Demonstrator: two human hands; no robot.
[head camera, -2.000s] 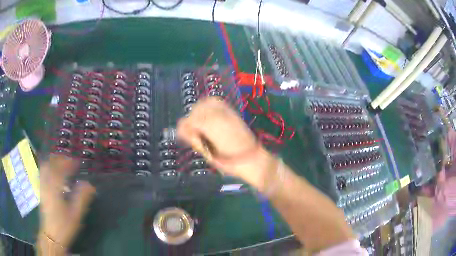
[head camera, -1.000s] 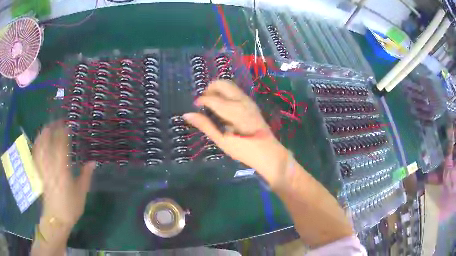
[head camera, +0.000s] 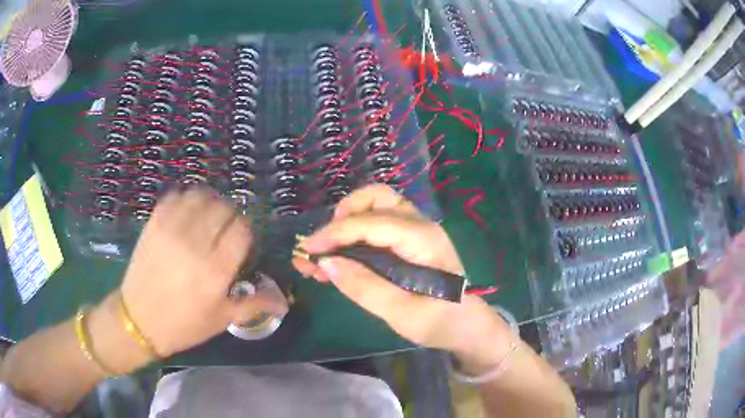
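My right hand (head camera: 392, 265) holds a black test probe (head camera: 400, 273), its brass tips pointing left and its thicker red cable coming out at the right. My left hand (head camera: 192, 269) is over the round metal fixture (head camera: 265, 328) at the bench's near edge. A small pale round part (head camera: 243, 290) shows at its fingertips, partly hidden by the hand; its exact contact with the fixture cannot be told. Behind the hands lies a clear blister tray (head camera: 106, 247) with rows of dark wired components (head camera: 243, 106) and fine red leads.
A pink fan (head camera: 37, 45) stands at the left rear, above a yellow-edged paper sheet (head camera: 31, 237). Red cable and clips (head camera: 421, 61) lie right of the tray. Further trays (head camera: 584, 269) are at the right. A grey chair-like shape (head camera: 274, 392) is below the bench edge. Another person's pink sleeve (head camera: 727, 286) shows at far right.
My left hand has moved right from the tray's left side to the fixture. My right hand has come down and nearer, and the probe now shows clearly. The view has shifted, with the tray higher.
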